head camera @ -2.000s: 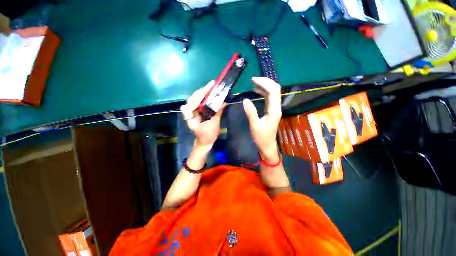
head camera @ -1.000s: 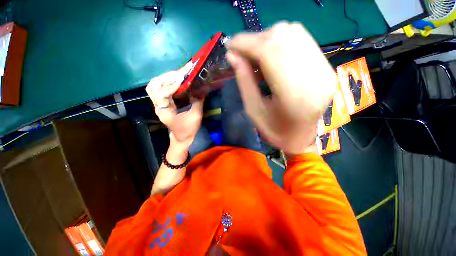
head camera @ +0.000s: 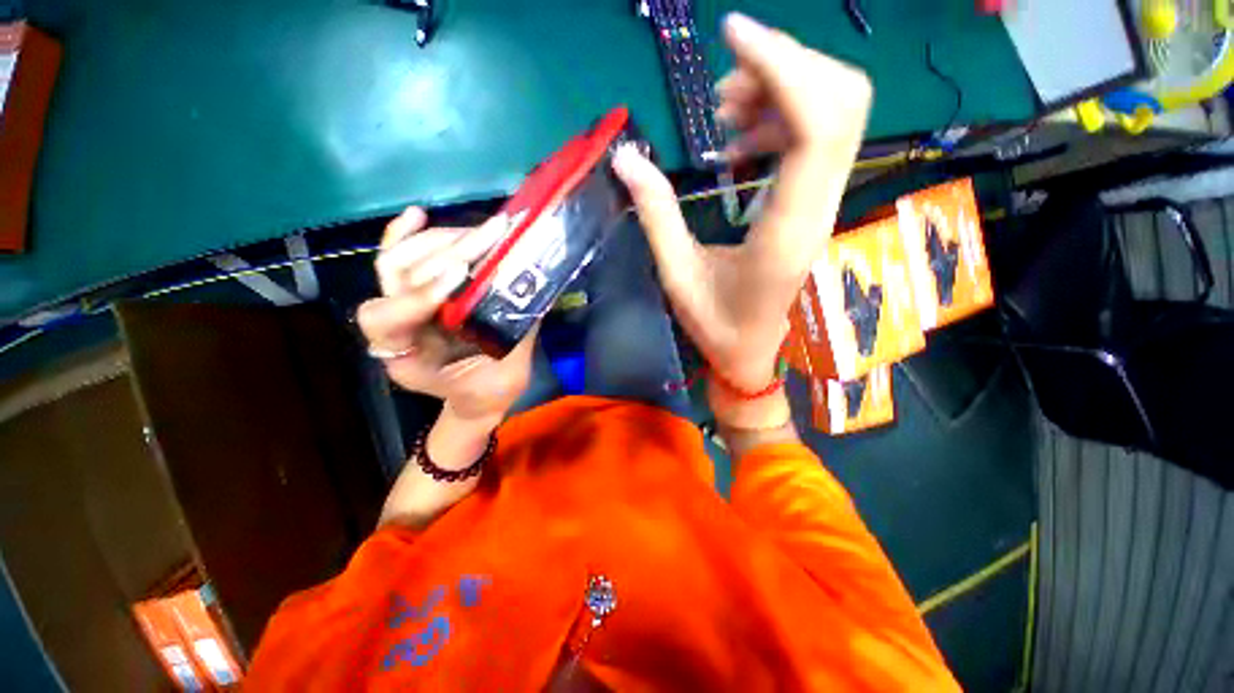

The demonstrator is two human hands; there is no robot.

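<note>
A black set-top box (head camera: 548, 244) with a red face is tilted on edge above the bench's front edge, with a shiny clear film on its black side. My left hand (head camera: 447, 305) grips its lower left end, fingers behind the red face. My right hand (head camera: 758, 203) is at its upper right end, thumb touching or very near the corner, fingers spread and slightly blurred. The remote control (head camera: 686, 81) lies on the green bench beyond my right hand, partly hidden by it.
Orange retail cartons (head camera: 866, 305) are stacked low at right beside a black chair (head camera: 1110, 339). An open brown master carton (head camera: 244, 447) stands at lower left with orange cartons inside. An orange carton edge (head camera: 25, 142) shows at far left. A yellow fan (head camera: 1191, 41) is at upper right.
My right hand has swung away from in front of the box, opening its fingers. The box has moved slightly lower and turned, showing more of its black side. My left hand still holds it.
</note>
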